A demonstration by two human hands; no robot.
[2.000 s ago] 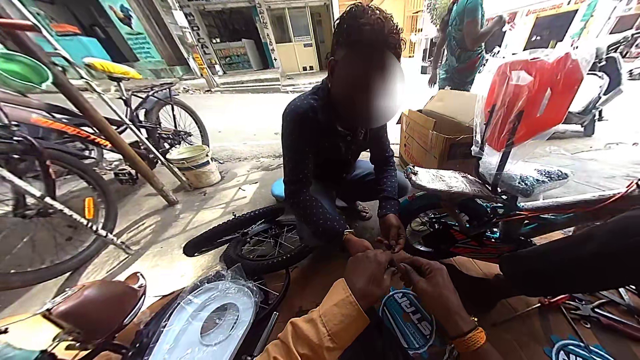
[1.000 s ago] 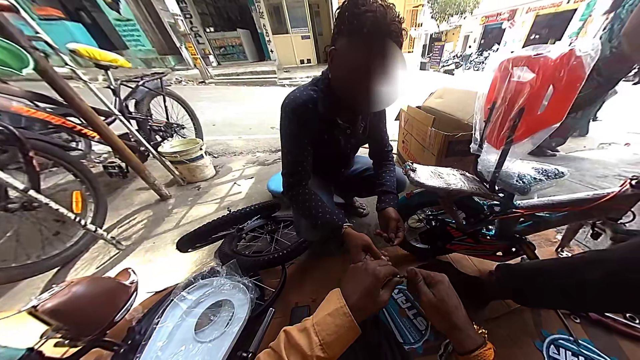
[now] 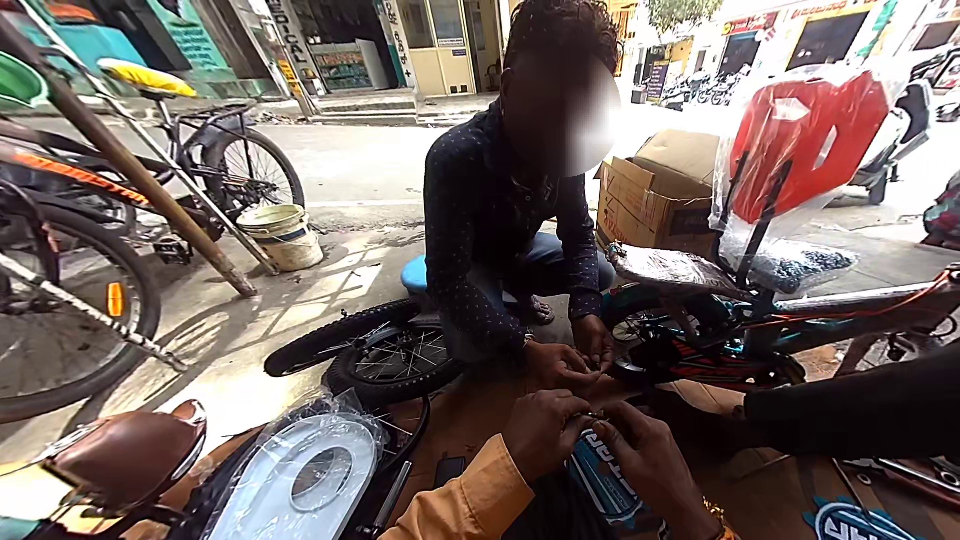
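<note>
At lower centre my left hand, below an orange-yellow sleeve, and my right hand, with a bracelet at the wrist, meet at the fingertips. Both pinch a small metal part, too small to name. Beneath my right hand lies a blue printed piece with white lettering. Just beyond, a co-worker's hands are close together at their own fingertips; what they hold cannot be made out. That person squats facing me in a dark dotted shirt.
Two small bicycle wheels lie left of the co-worker. A plastic-wrapped white guard and brown saddle are at lower left. A child's bicycle stands right, with a cardboard box behind. Tools lie lower right. Parked bicycles and a bucket stand left.
The passer-by in green, seen behind at the right earlier, is out of view. My hands stay together at the fingertips, and the co-worker's hands have come closer together.
</note>
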